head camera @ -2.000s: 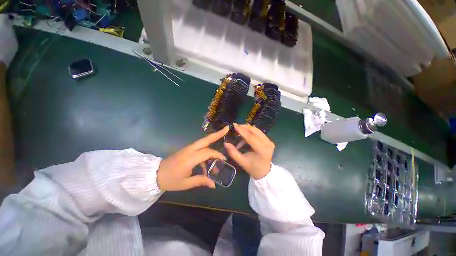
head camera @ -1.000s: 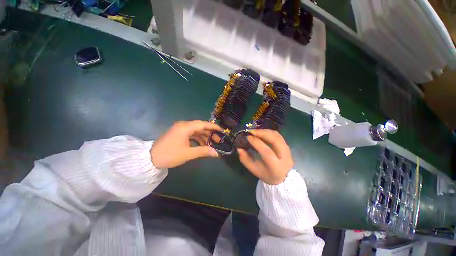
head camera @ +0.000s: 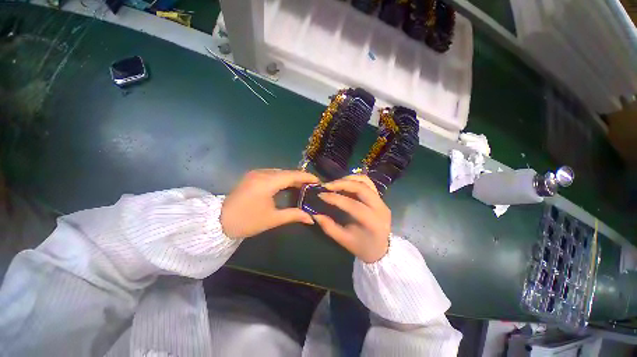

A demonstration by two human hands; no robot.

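Note:
My left hand (head camera: 262, 206) holds a watch case (head camera: 304, 200) by its rim between thumb and fingers. My right hand (head camera: 357, 214) holds a dark screen module (head camera: 323, 203) against the case's open face; its fingers cover much of it. The exact seating of the module cannot be seen. Two dark stacked rows of screen modules (head camera: 346, 132) with gold edges stand just beyond my hands. An assembled watch unit (head camera: 128, 70) lies alone at the upper left.
Tweezers (head camera: 241, 75) lie by the shelf post. A white foam tray (head camera: 363, 66) with more dark rows is behind. White tissue (head camera: 466, 162) and a white bottle (head camera: 508, 187) lie at the right. A clear blister tray (head camera: 561, 268) is further right.
My hands have come together. The screen module in my right hand, beside the case a second ago, is now over it. The view has shifted slightly, moving the bench things right and up.

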